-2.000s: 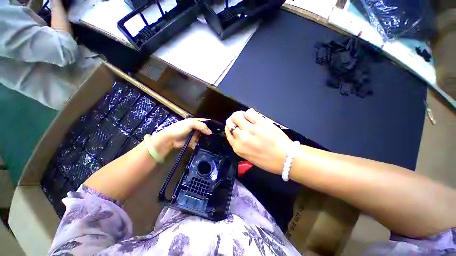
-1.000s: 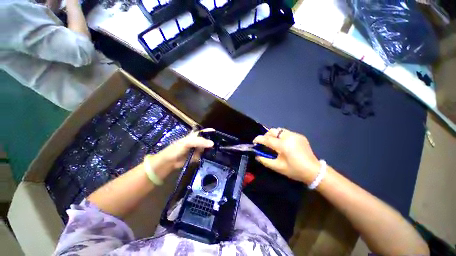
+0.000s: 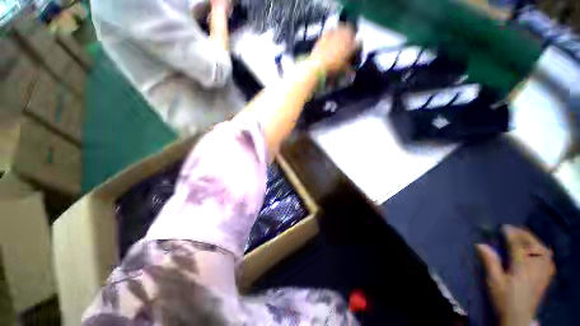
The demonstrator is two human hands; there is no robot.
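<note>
The picture is blurred. My left hand [image 3: 337,49] is stretched out over the row of black plastic housings [image 3: 451,121] on the white bench top [image 3: 362,153]. A dark housing lies under and beside its fingers; blur hides whether they grip it. My right hand [image 3: 523,270] is low at the right over the black mat [image 3: 426,204], thumb and fingers apart. A dark, bluish shape shows between them, possibly the pliers, but whether it is held cannot be told.
An open carton [image 3: 86,255] with dark, shiny wrapped units stands beside my lap, partly behind my left sleeve. Another person's sleeve [image 3: 165,51] is at the upper left. Brown cartons [image 3: 48,121] are stacked at the far left. A red spot [image 3: 358,300] shows near my lap.
The housing and pliers are gone from over my lap. My left hand has moved up and forward to the bench; my right hand has moved right and down. The view has shifted left.
</note>
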